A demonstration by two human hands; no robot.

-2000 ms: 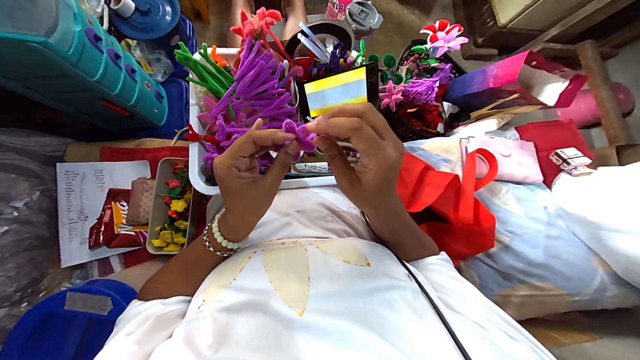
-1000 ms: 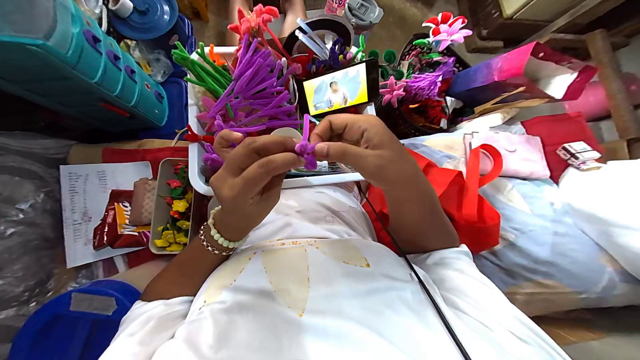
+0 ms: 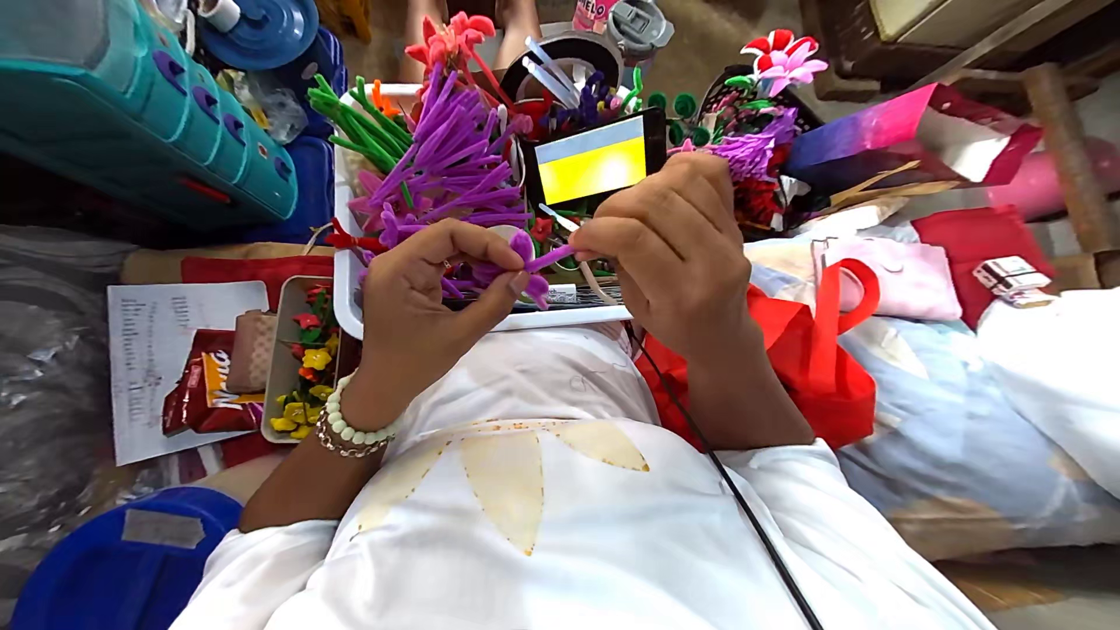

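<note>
A small purple pipe-cleaner flower (image 3: 528,262) is pinched between the thumb and index finger of my left hand (image 3: 433,302). My right hand (image 3: 678,254) grips the end of its purple stem, which points right, away from the looped petals. Both hands are over the near edge of a white plastic tray (image 3: 560,318). Behind my left hand lies a thick bundle of purple pipe cleaners (image 3: 459,153), with green pipe cleaners (image 3: 363,122) at its left. A phone (image 3: 591,162) with a lit screen leans beyond the hands.
At left are a teal drawer unit (image 3: 149,114), a written paper sheet (image 3: 140,350), a snack packet (image 3: 206,385) and a small tray of yellow and red flowers (image 3: 306,359). A red fabric bag (image 3: 827,376) sits at right. A black cable (image 3: 744,499) runs over my lap.
My right hand has moved right, away from my left. The purple stem, which stood upright a second ago, now stretches sideways between the hands.
</note>
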